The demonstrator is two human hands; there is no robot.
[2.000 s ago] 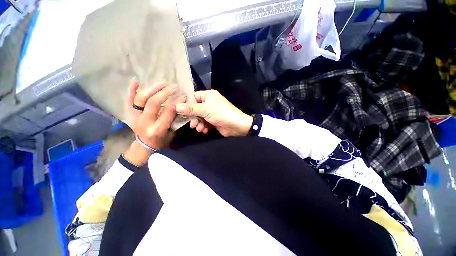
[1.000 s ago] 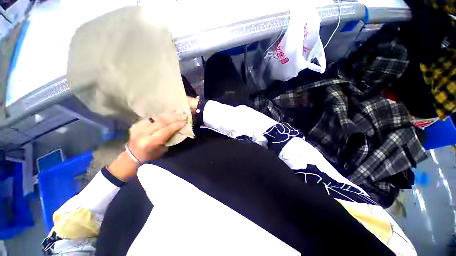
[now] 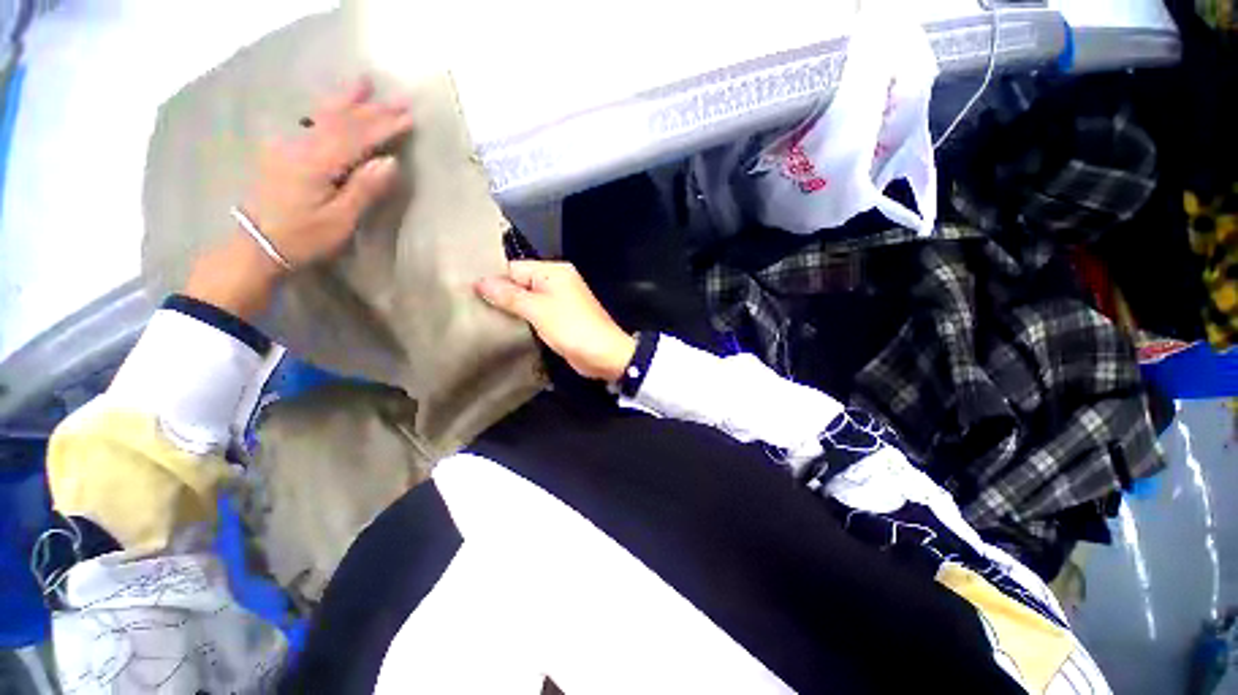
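Observation:
A khaki cut fabric panel [image 3: 448, 258] lies partly on the white table and hangs over its front edge towards my lap. My left hand [image 3: 319, 183] lies on the panel over the table, slightly blurred, fingers apart and pointing right. My right hand [image 3: 564, 312] pinches the panel's right edge just below the table edge, thumb on top and the other fingers partly hidden. More crumpled khaki cloth [image 3: 333, 468] is low left, beside my left sleeve.
The table edge carries a measuring scale [image 3: 747, 98]. A white plastic bag with red print [image 3: 849, 156] hangs from it on the right, by a thin white cable. Black-grey-white plaid fabric [image 3: 978, 367] is heaped at right. Blue material [image 3: 258, 577] shows low left.
My left hand has moved up and left from the panel's lower corner onto its flat part. My right hand now shows above the cloth edge. More khaki cloth shows low left.

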